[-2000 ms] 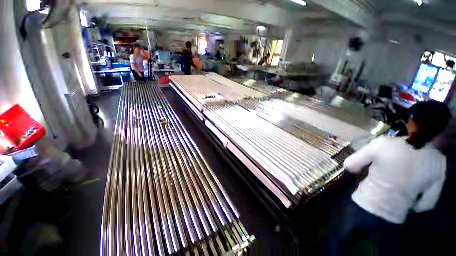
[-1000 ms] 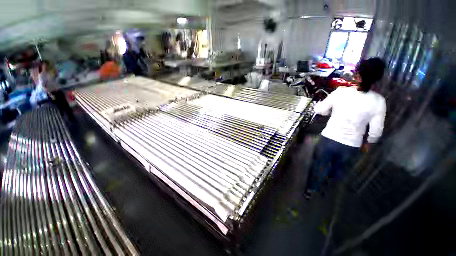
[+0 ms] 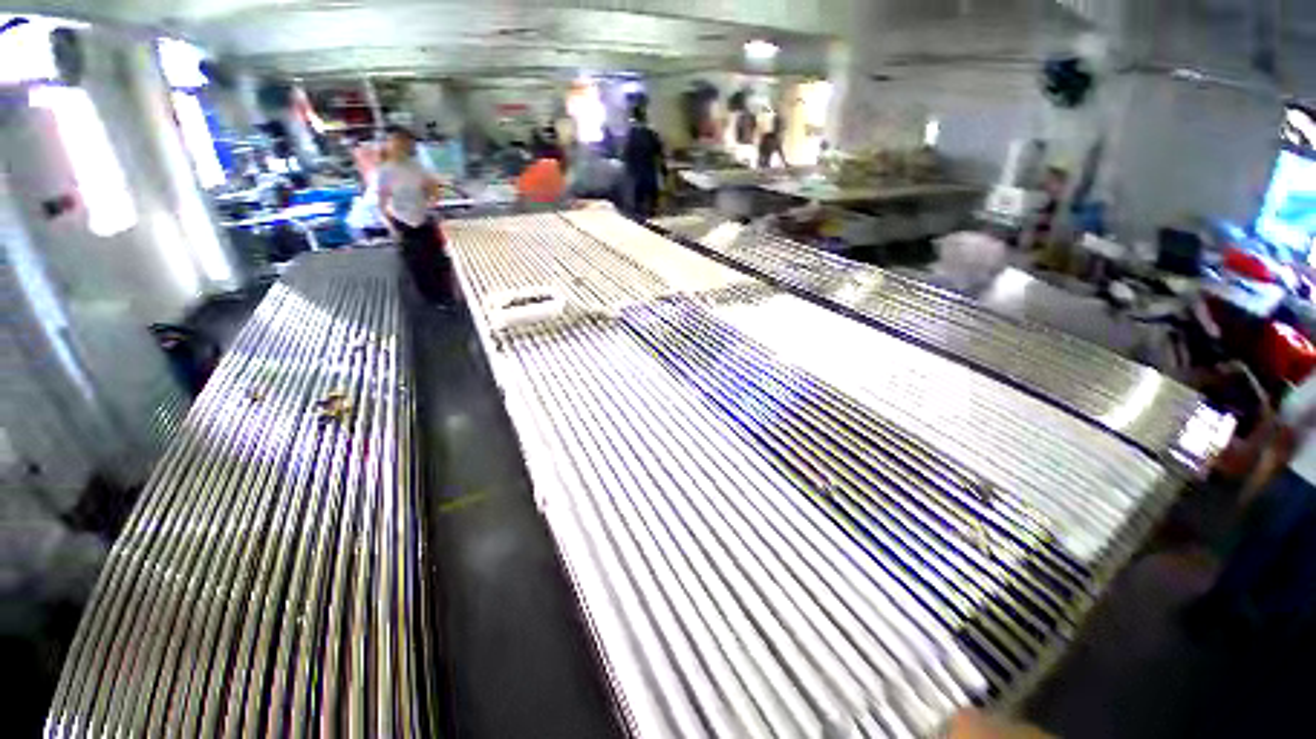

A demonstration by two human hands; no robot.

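The near pleating rack (image 3: 808, 477) stretches away in front of me, with white curtain lying in ridges (image 3: 678, 534) along its left side. Bare silver bars (image 3: 837, 433) show in the middle, with dark gaps at their near end. A small part of a hand (image 3: 993, 726), likely my right hand, shows at the bottom edge near the rack's near end. It is cut off and blurred, so its grip cannot be told. My left hand is not in view.
A second rack of silver bars (image 3: 289, 505) stands on the left, with small brassy bits (image 3: 336, 410) on it. A dark aisle (image 3: 498, 578) runs between. A white tray (image 3: 527, 308) lies on the near rack. A person (image 3: 409, 202) stands beyond; another is cut off at right.
The view has swung back left and moved closer to the rack. The person in white has slipped to the right edge. A bit of a hand has appeared at the bottom.
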